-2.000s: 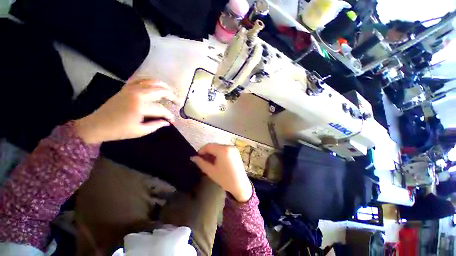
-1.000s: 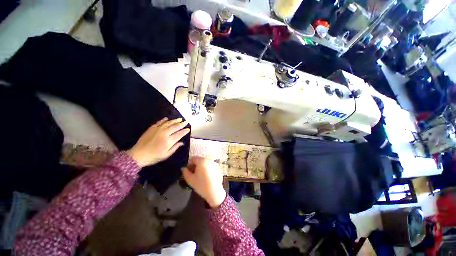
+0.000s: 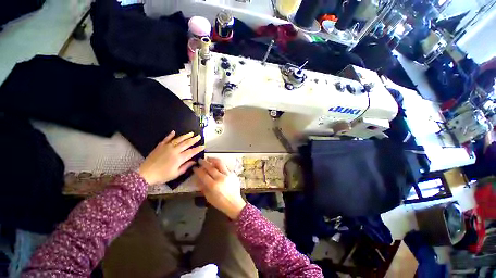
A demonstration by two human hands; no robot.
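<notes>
A dark cut panel (image 3: 155,111) lies on the pale sewing table, its right edge running up to the presser foot and needle (image 3: 203,120) of the white JUKI machine (image 3: 261,84). My left hand (image 3: 171,159) lies flat on the panel just below the needle, fingers slightly spread, gripping nothing. My right hand (image 3: 220,186) is close beside it at the panel's lower right edge. Its thumb and fingertips are closed on that edge. The panel's lower corner reaches the table's front edge under my left hand. The fabric under the presser foot is too small to see clearly.
More dark panels (image 3: 60,95) lie at the left. A dark bundle (image 3: 138,40) is behind the needle end, beside a pink-topped spool or bottle (image 3: 199,27). A folded dark stack (image 3: 353,176) hangs at the right. The worn table edge (image 3: 261,171) runs in front.
The panel has come up from near my lap onto the table, its edge now at the needle. Both hands have moved with it and now lie closer together. The view has shifted.
</notes>
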